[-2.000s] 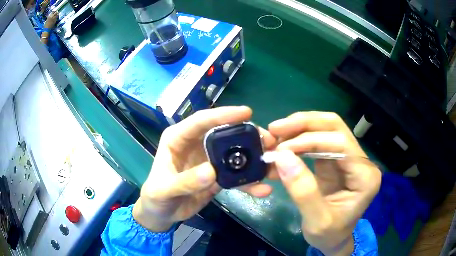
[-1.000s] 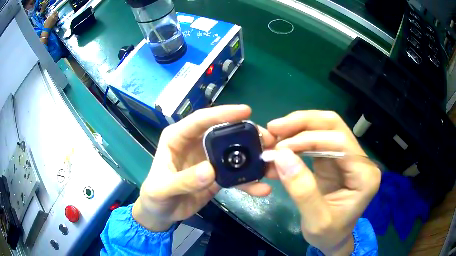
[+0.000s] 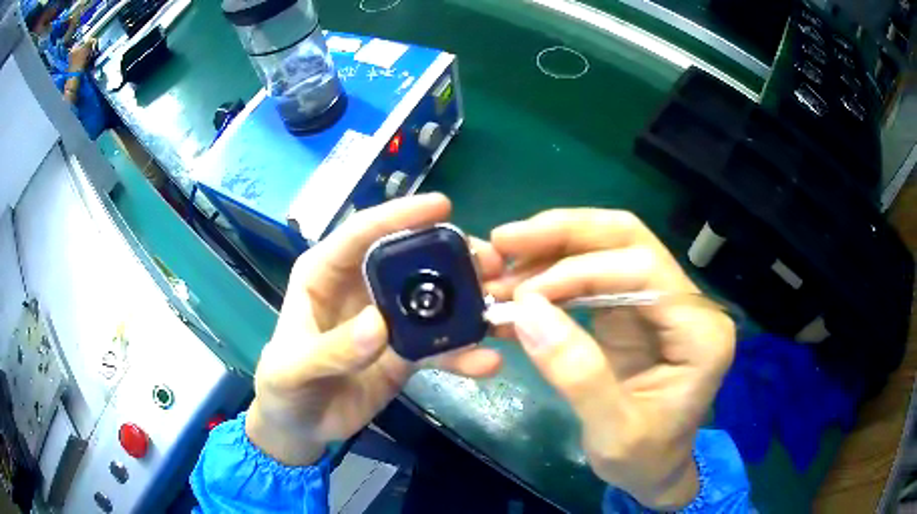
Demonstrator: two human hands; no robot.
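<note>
A black rounded-square smartwatch case (image 3: 410, 326) with a shiny silvery rim is held up above the green mat, its round ringed centre facing me. My left hand (image 3: 337, 321) grips it by its top, left and lower edges. My right hand (image 3: 613, 341) pinches a thin clear dispensing tube (image 3: 613, 299) between thumb and fingers. The tube's small whitish tip (image 3: 497, 313) is at the case's right edge; I cannot tell if it touches. The tube runs right across my right palm.
A blue dispenser controller (image 3: 261, 161) with knobs stands behind my hands, a clear jar (image 3: 297, 75) on top. A pale machine (image 3: 186, 432) with a red button is at left. A black compartment tray (image 3: 724, 151) and crumpled blue cloth (image 3: 784, 402) are at right. A person's arm (image 3: 75, 75) shows far left.
Both hands, with the case and tube, have moved left and slightly up in the picture. The background has also shifted left. The grips look the same.
</note>
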